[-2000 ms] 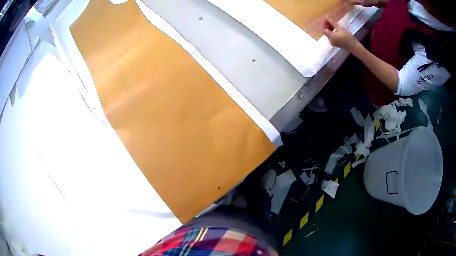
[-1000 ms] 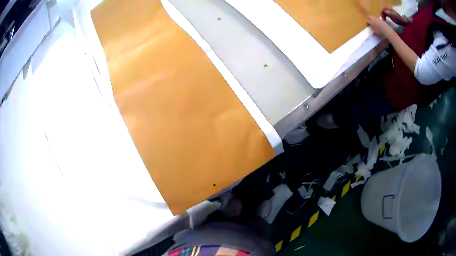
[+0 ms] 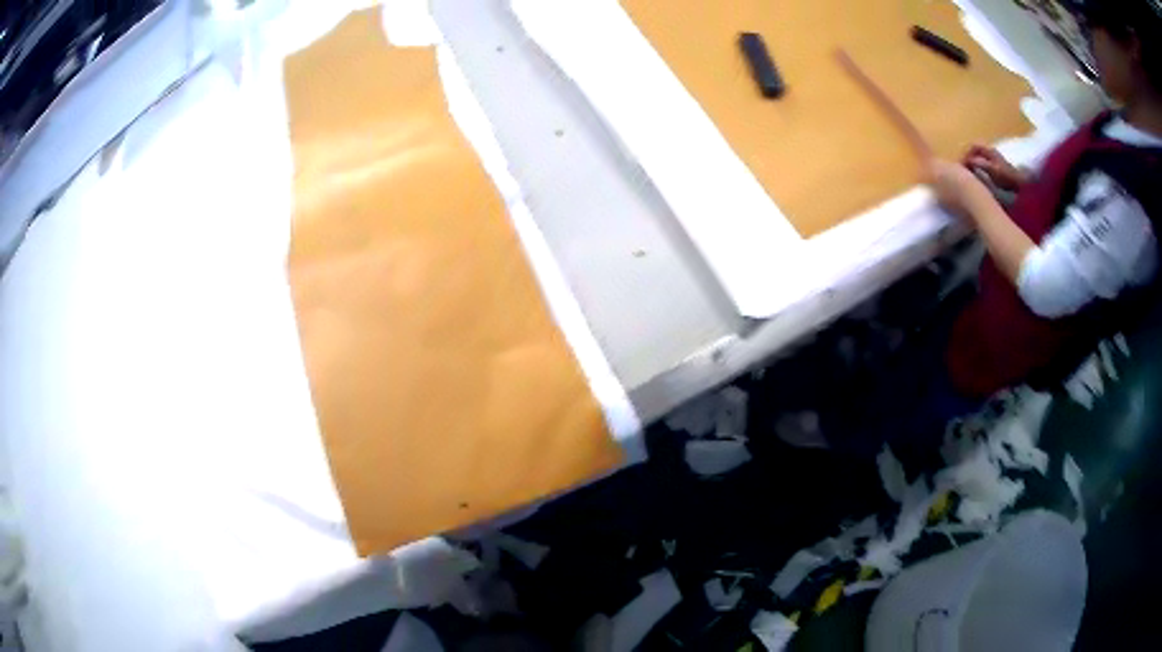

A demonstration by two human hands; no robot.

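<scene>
A large orange-tan card pattern piece point(image 3: 421, 306) lies nearest in front of me on white fabric plies point(image 3: 166, 331). Its wide end reaches the table's near edge, and a small dark hole shows near that end. A white strip of fabric borders its right side. Neither of my hands is in the picture. A second card pattern piece point(image 3: 816, 140) lies on another white lay at the upper right, with two black cutting weights on it, one here point(image 3: 761, 65) and one here point(image 3: 940, 46).
A person in a dark red vest point(image 3: 1007, 306) stands at the right, hands at the second card's edge, near a thin reddish strip point(image 3: 882, 102). A grey table surface point(image 3: 599, 217) shows between the lays. White scraps point(image 3: 981, 459) and a white bin point(image 3: 988, 592) are on the floor.
The view has shifted, so the cards sit lower and the two black weights now show. The plaid clothing at the bottom has left the picture. The other person's hands have moved along the second card.
</scene>
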